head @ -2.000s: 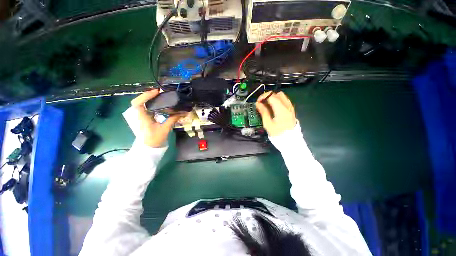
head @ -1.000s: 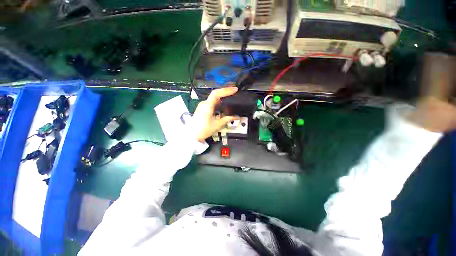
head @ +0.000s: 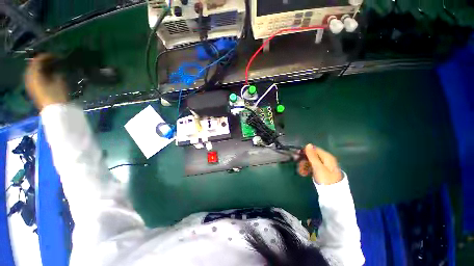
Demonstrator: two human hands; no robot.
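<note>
The test fixture base (head: 249, 158) lies flat in front of me, with a white mains test socket (head: 214, 126) and a red switch (head: 212, 157). Nothing sits on the socket. A green test circuit board (head: 250, 128) is at its right, with green caps around it. A bundled black cable (head: 264, 131) lies across the board and runs to my right hand. My right hand (head: 323, 164) grips the cable's end at the fixture's right. My left hand (head: 45, 80) is blurred at the far upper left, by the conveyor; whether it holds something cannot be told.
Two beige instruments (head: 291, 26) stand behind the fixture, with a red lead and blue wire (head: 188, 74). A white paper (head: 147, 131) lies left of the fixture. Blue bins (head: 49, 187) stand at left and right; the left one holds black adapters. The dark conveyor runs behind.
My left hand has left the socket for the far upper left. My right hand has come back from the far right to the fixture and now grips the cable end. The camera view has shifted.
</note>
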